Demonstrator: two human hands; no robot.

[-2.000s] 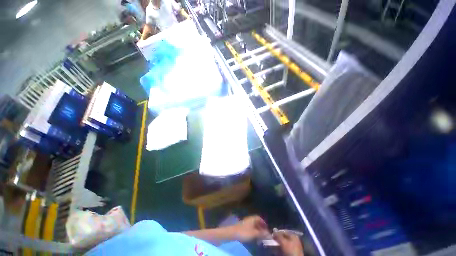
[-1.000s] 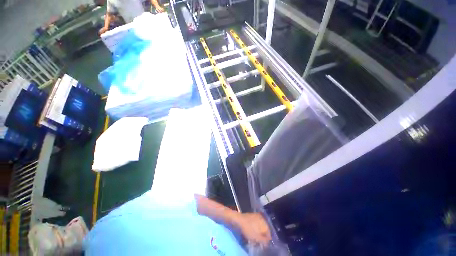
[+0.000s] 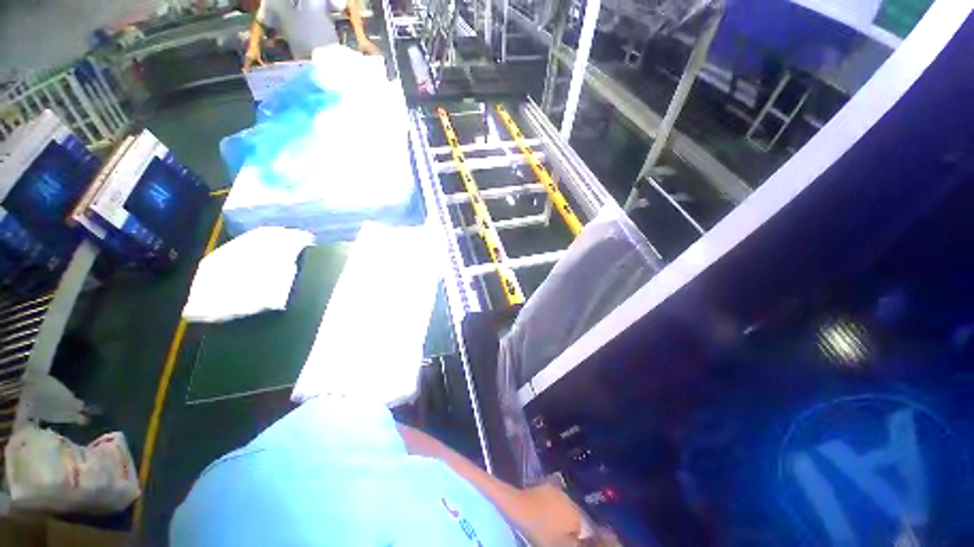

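My left hand (image 3: 555,515) is low in the frame, at the near edge of a large dark blue printed carton (image 3: 737,385) with a white edge. The hand is blurred and cut off by the bottom edge, so its grip is not clear. My right hand is not in view. A translucent wrinkled bag (image 3: 582,272) sticks out beyond the carton's white edge, over the line's end. A flat white pile of bags (image 3: 374,310) lies left of the line, with a smaller white bundle (image 3: 248,275) beside it.
The metal line (image 3: 470,230) with yellow roller strips runs away ahead. A tall pale stack (image 3: 326,203) with blue film stands left of it, a person (image 3: 302,27) behind it. Blue cartons (image 3: 139,203) stand at left. A white printed sack (image 3: 73,470) is at lower left.
My left hand has moved from near my other hand to the carton's near edge. My right hand has left the view. The view has turned, showing more of the carton and its glowing logo.
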